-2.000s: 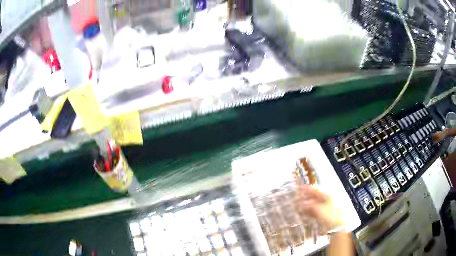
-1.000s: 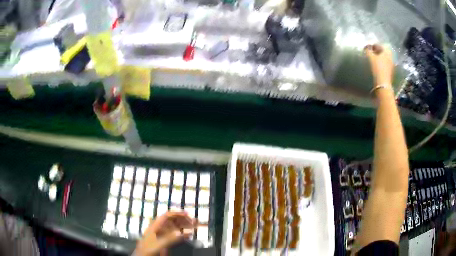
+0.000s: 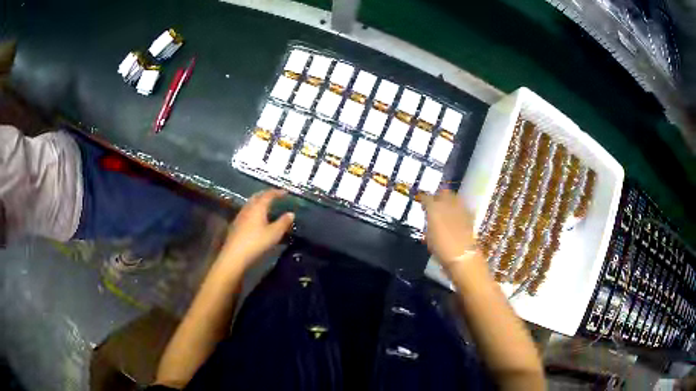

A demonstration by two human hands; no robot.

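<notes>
A clear blister tray [image 3: 242,158] lies on the dark green bench mat, filled with rows of white pouch cells [image 3: 349,188] with amber strips. My left hand [image 3: 262,225] is at the tray's near edge, fingers apart, with nothing visible in it. My right hand [image 3: 446,218] is at the tray's right end, over the last cells. Its fingertips are blurred, so its hold is unclear. The white foam box [image 3: 584,294] stands right of my right hand, with brown rows of upright cells [image 3: 526,198] and a bare part at its near right.
Several loose cells [image 3: 165,44] and a red and white marker pen [image 3: 174,95] lie at the upper left. Black trays [image 3: 645,267] are right of the foam box. A person's sleeve [image 3: 38,179] is at the left. A shelf post [image 3: 345,14] stands at the back.
My right hand has come down from the shelf to the tray's right end. My left hand has moved to the near edge. The view has turned and tilted down; the shelf has mostly left it.
</notes>
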